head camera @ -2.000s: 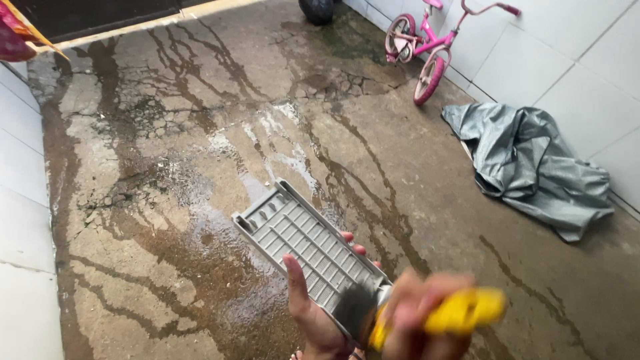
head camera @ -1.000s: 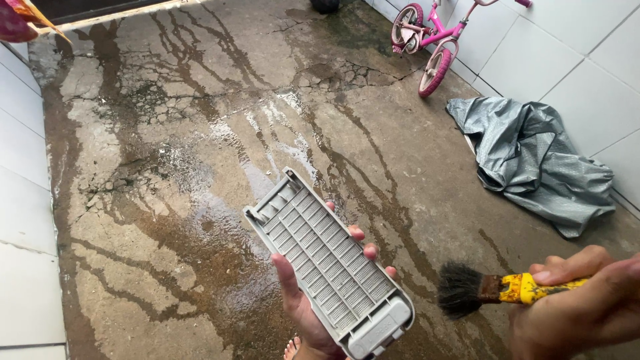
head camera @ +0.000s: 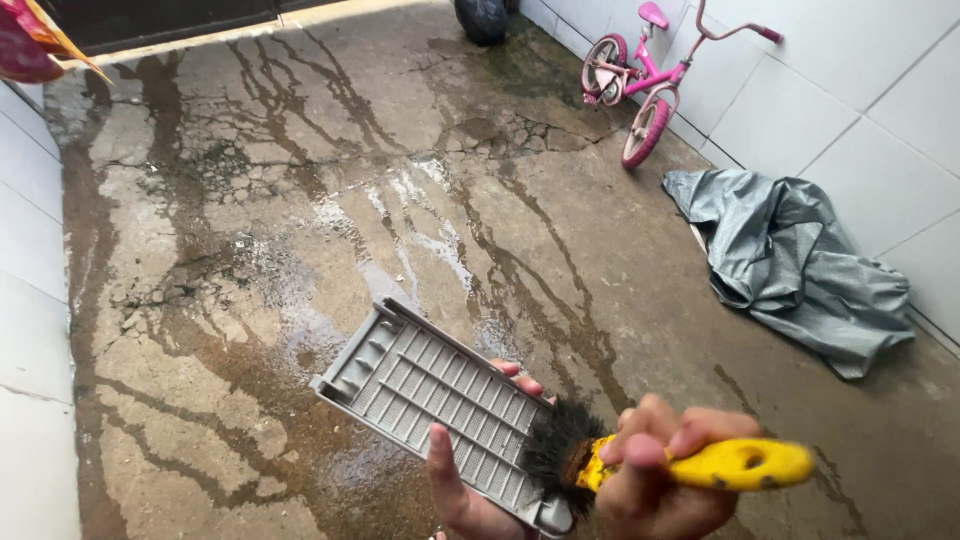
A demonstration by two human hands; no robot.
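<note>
A grey plastic filter frame with ribs and fine mesh [head camera: 442, 405] lies tilted across my left hand [head camera: 469, 499], the thumb on its near edge and fingertips showing beyond its far edge. My right hand [head camera: 667, 472] grips a paintbrush by its yellow handle [head camera: 742, 463]. The brush's dark, splayed bristles [head camera: 562, 450] touch the frame's right end and cover part of the mesh there.
Below is a cracked, wet concrete floor [head camera: 525, 247]. A crumpled grey sheet [head camera: 787, 262] lies at the right by a tiled wall [head camera: 847, 97]. Farther back stand a pink child's bicycle [head camera: 645, 82] and a black plastic bag [head camera: 482, 19].
One second ago the brush was away from the frame at the right; now its bristles touch the frame's right end. The frame has turned in my left hand.
</note>
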